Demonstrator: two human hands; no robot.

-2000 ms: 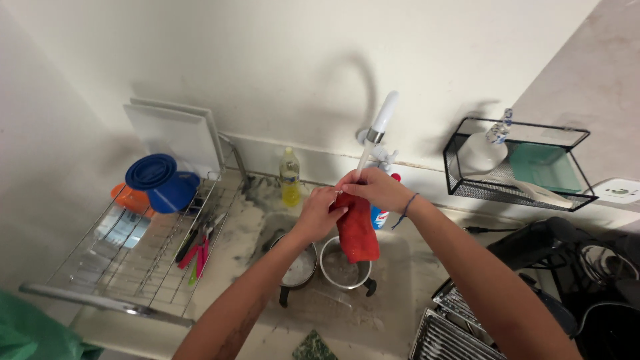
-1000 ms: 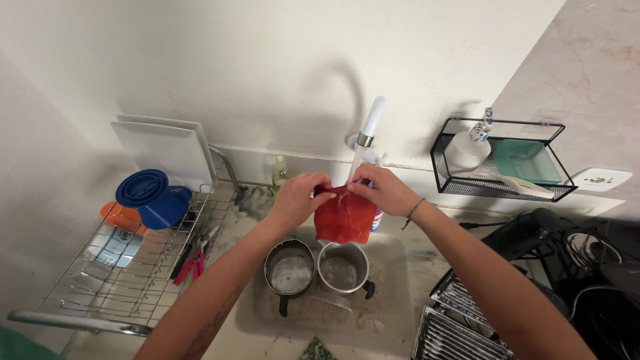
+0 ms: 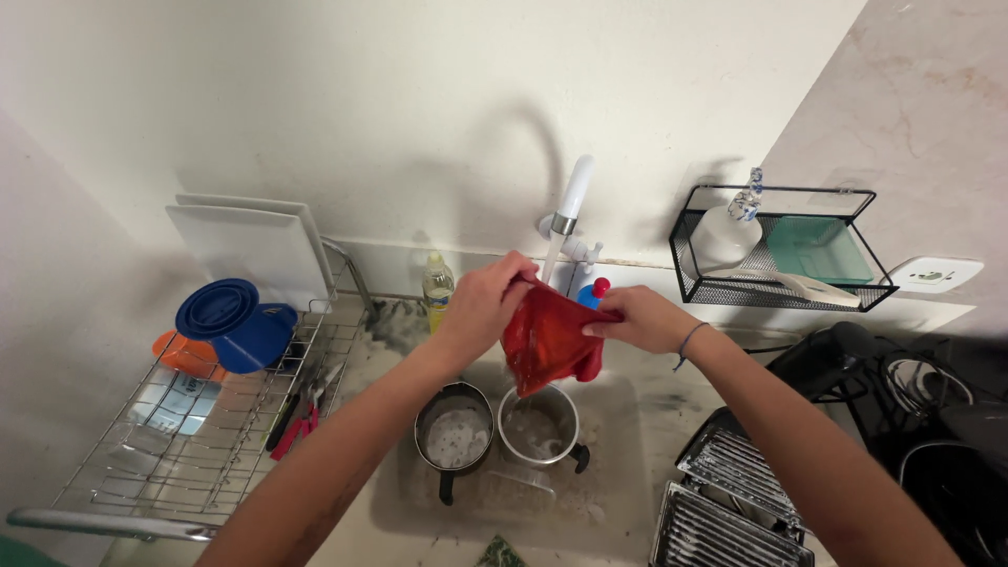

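Observation:
A wet red cloth is stretched between my two hands, over the sink. My left hand pinches its upper left edge, and my right hand grips its right corner. Water runs from the white faucet just behind the cloth. Under it, in the sink basin, a metal pot with a black handle holds water. Left of that pot stands a dark-rimmed pan with whitish, foamy liquid inside. A bottle with a red cap is partly hidden behind my right hand.
At left, a wire dish rack holds white square plates, a blue funnel-shaped item and utensils. A yellow-liquid bottle stands behind the sink. At right are a black wall basket, ribbed grill plates and a stove.
The red cloth hung bunched two seconds ago; now it is spread wider, with its edge held between both hands. My right hand has moved away from my left.

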